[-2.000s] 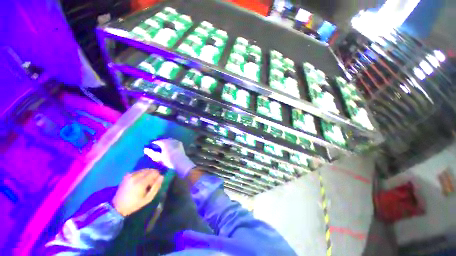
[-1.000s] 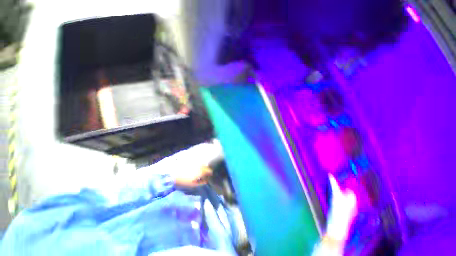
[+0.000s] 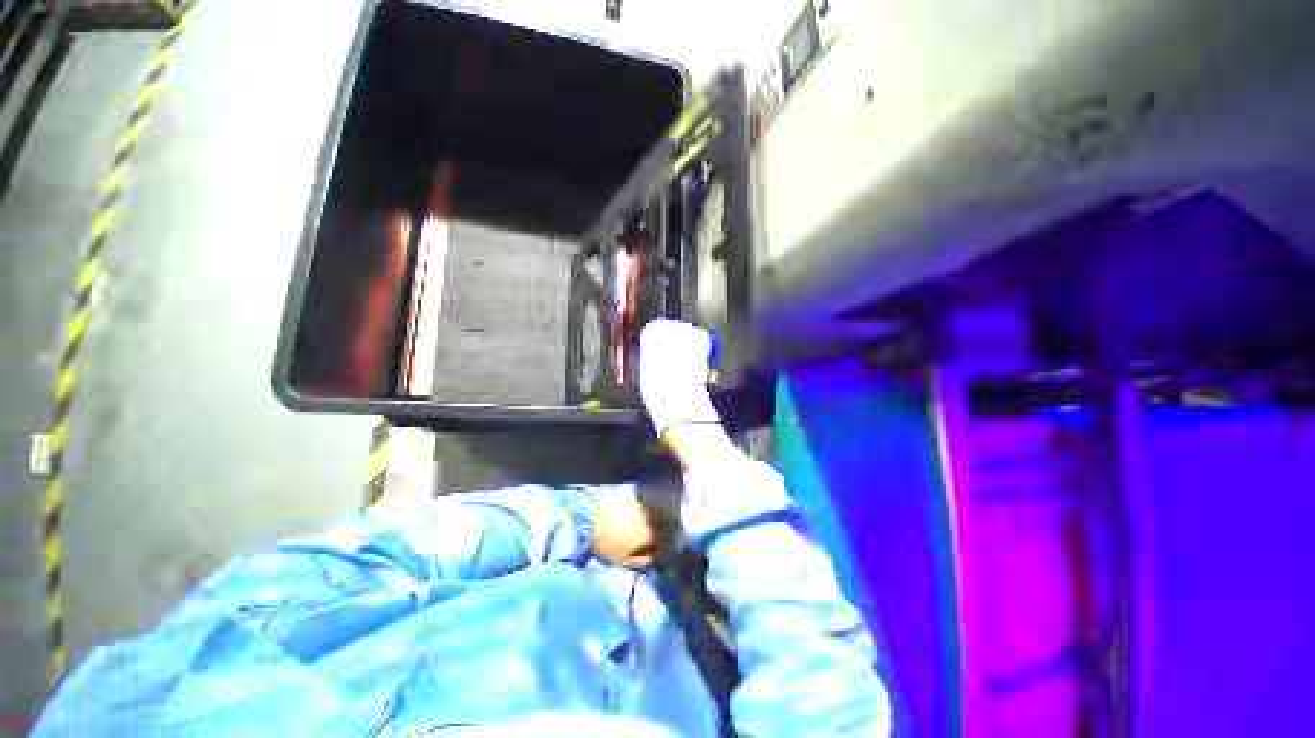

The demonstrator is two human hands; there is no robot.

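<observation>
A black open bin (image 3: 483, 411) stands at upper left. A flat grey board-like panel (image 3: 502, 310) with a pale strip along its left edge lies inside it. My right hand (image 3: 678, 372), in a white glove, is at the bin's near right corner, beside a dark upright frame; its fingers look curled, and whether it holds something cannot be told. My left hand (image 3: 625, 528), which looks bare, is close to my body below the bin. A dark blurred strip beside it hides part of it, so its grip is unclear.
The bench's teal-blue front edge (image 3: 851, 505) and the purple-lit work area (image 3: 1024, 577) are at right. A pale machine casing (image 3: 1010, 159) fills the upper right. Yellow-black floor tape (image 3: 84, 310) runs down the left.
The view has turned from the rack to the bin. My right hand has left the lit bench and is now at the bin's corner. My left hand stays near my body.
</observation>
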